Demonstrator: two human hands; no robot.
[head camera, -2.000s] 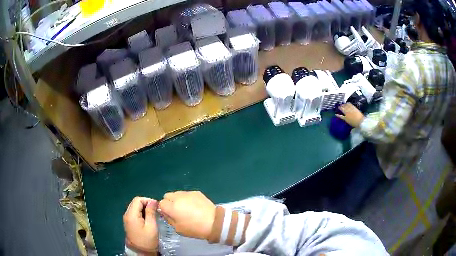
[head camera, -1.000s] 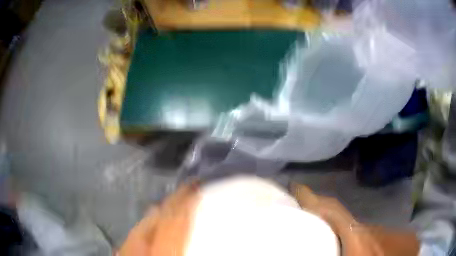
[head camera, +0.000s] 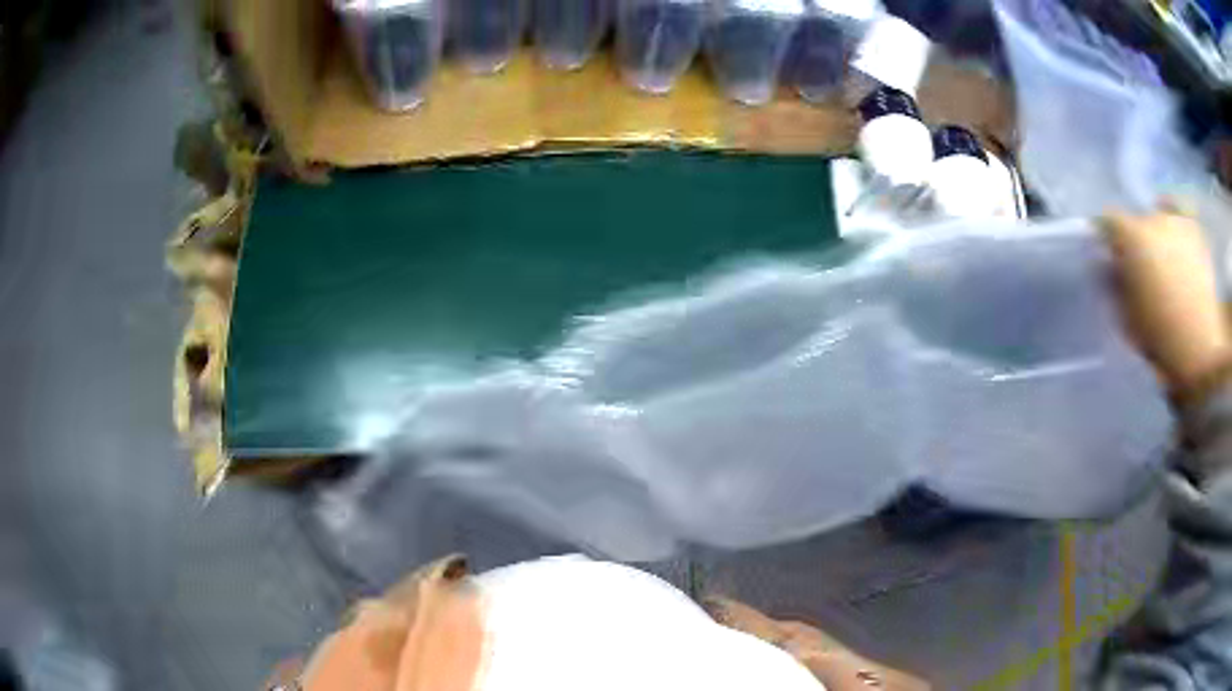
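Observation:
A smooth white rounded object (head camera: 608, 634) is at the bottom centre, overexposed and cut off by the picture's edge. My left hand (head camera: 392, 637) holds its left side. My right hand (head camera: 811, 653) is at its right side, low and mostly cut off; the fingers are blurred. A wide sheet of clear, thin plastic (head camera: 770, 419) spreads in front of and above the white object, over the bench's front edge. Another hand (head camera: 1169, 290), seemingly another person's, grips its upper right end.
The dark green bench mat (head camera: 514, 270) lies ahead. Bagged units (head camera: 662, 41) stand in a row on brown cardboard (head camera: 541, 115) behind it. White cameras with black heads (head camera: 899, 146) stand at the back right. A torn, pale strip (head camera: 200, 358) hangs at the bench's left edge.
My hands have come together from plain finger-to-finger contact onto the white object. The view has tilted downward since the oldest frame. The clear plastic now stretches wide, its right end in another hand.

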